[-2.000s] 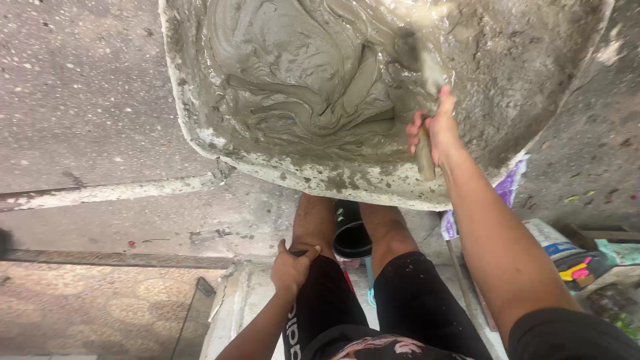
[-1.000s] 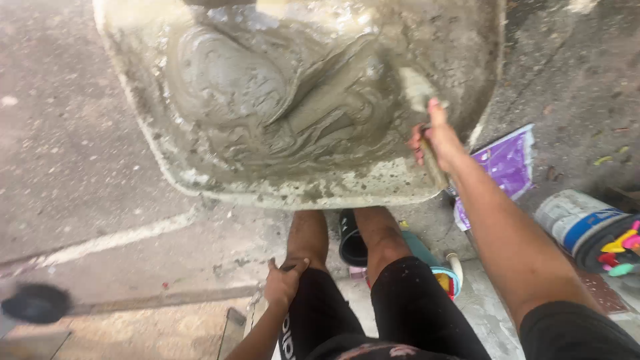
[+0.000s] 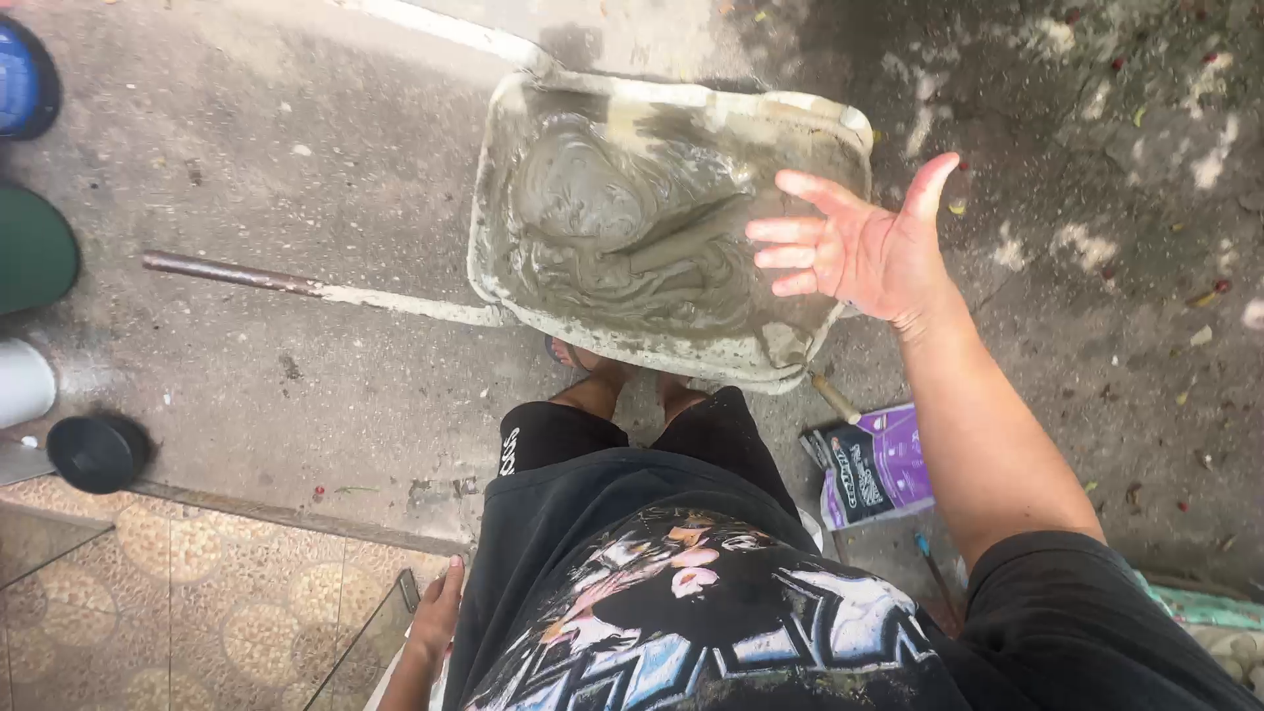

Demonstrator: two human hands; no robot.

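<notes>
A wheelbarrow tray (image 3: 632, 355) crusted with cement stands in front of my feet, holding wet grey mortar (image 3: 583, 197) that is swirled and heaped at the left. My right hand (image 3: 859, 242) is raised over the tray's right side, palm up, fingers spread, holding nothing. The trowel rests at the tray's near right corner, its blade (image 3: 783, 344) inside and its wooden handle (image 3: 835, 398) sticking out over the rim. My left hand (image 3: 434, 612) hangs low beside my shirt; what it touches is partly hidden, and nothing shows held in it.
A mortar-coated wheelbarrow handle (image 3: 326, 291) reaches left over the concrete. A purple and black bag (image 3: 884, 464) lies right of my legs. At the left stand a black round container (image 3: 99, 452), a white one (image 3: 22, 382) and a green one (image 3: 35, 250). Patterned tiles (image 3: 217, 612) lie lower left.
My right hand has let go of the trowel, which now lies at the tray's corner. My left hand has left my knee and is down by my side. The view is now higher and wider.
</notes>
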